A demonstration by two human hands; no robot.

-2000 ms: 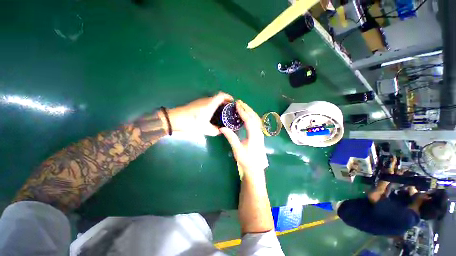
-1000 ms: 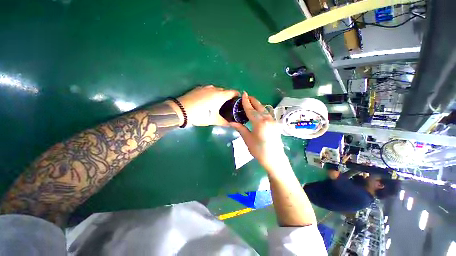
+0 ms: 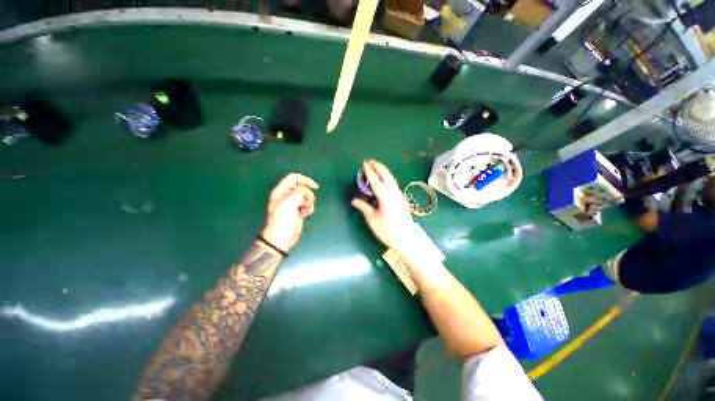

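My right hand (image 3: 390, 207) holds a black cylindrical housing (image 3: 359, 196) near the middle of the bench. The round inner assembly (image 3: 364, 182) shows at its open end, partly hidden by the fingers. My left hand (image 3: 290, 207) is apart from it, to the left, with its fingers curled and nothing visible in them. A label sheet (image 3: 402, 271) lies under and beside my right forearm. A thin yellowish ring (image 3: 421, 199) lies just right of my right hand.
A white shell (image 3: 477, 171) with a blue block stands right of the ring, then a blue-sided box (image 3: 584, 190). Several black housings (image 3: 288, 120) with wired assemblies (image 3: 248, 133) lie along the far side. A yellow strip (image 3: 353, 66) hangs above the bench. A person (image 3: 666, 251) is at the right.
My left hand has let go of the housing and moved left; my right hand still holds it. The view has turned, showing more units at the left and the bench's far rail.
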